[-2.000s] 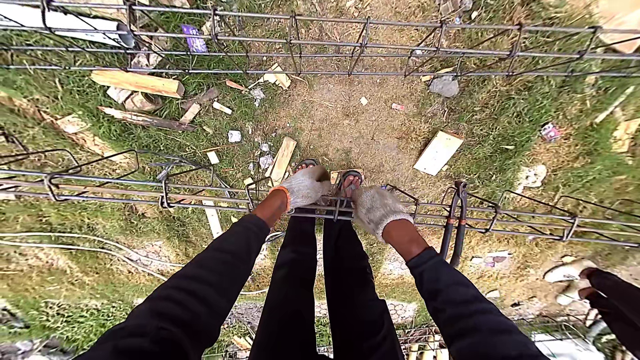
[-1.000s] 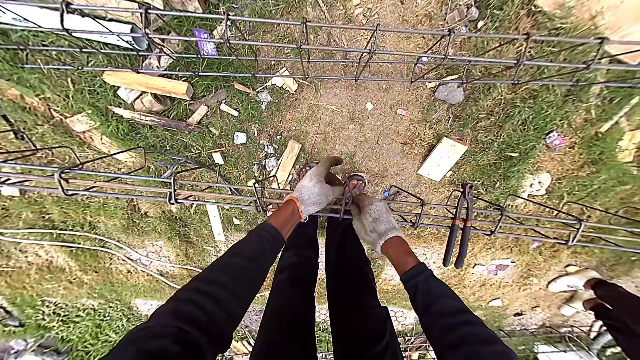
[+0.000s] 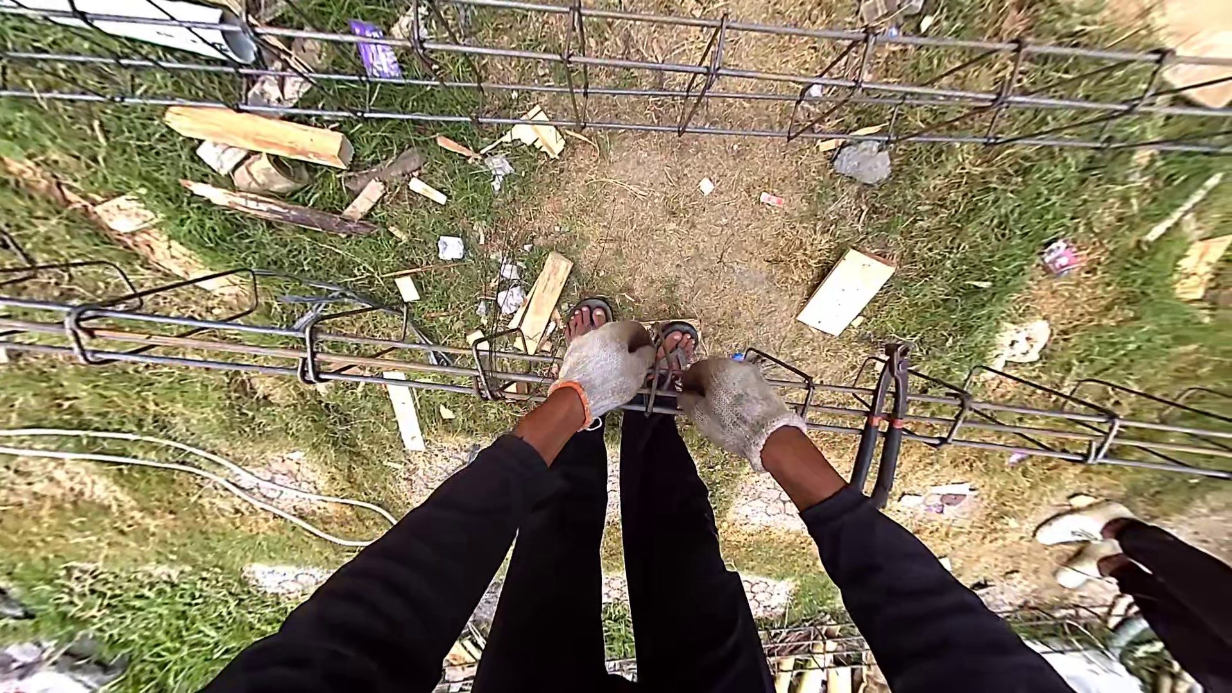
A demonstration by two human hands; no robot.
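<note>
A long rebar cage [image 3: 395, 356] with bent steel stirrups runs across the view at waist level. My left hand [image 3: 608, 366], in a knit work glove with an orange cuff edge, is curled at the cage beside a stirrup [image 3: 662, 380]. On the other side of that stirrup is my right hand [image 3: 736, 404], also gloved, its fingers bent toward the bars. What either hand grips is hidden by the gloves. Bolt cutters [image 3: 881, 423] with dark handles hang on the cage to the right of my right hand.
A second rebar cage [image 3: 635, 67] crosses the top of the view. Wood offcuts [image 3: 260, 135], a pale board [image 3: 845, 291] and stones [image 3: 862, 162] lie on the grass. White hose or cable [image 3: 241, 486] lies at the left. Another person's shoes [image 3: 1083, 525] are at the lower right.
My left hand, raised with thumb and finger extended a second ago, is now curled lower at the bars. My right hand stays close to the same stirrup.
</note>
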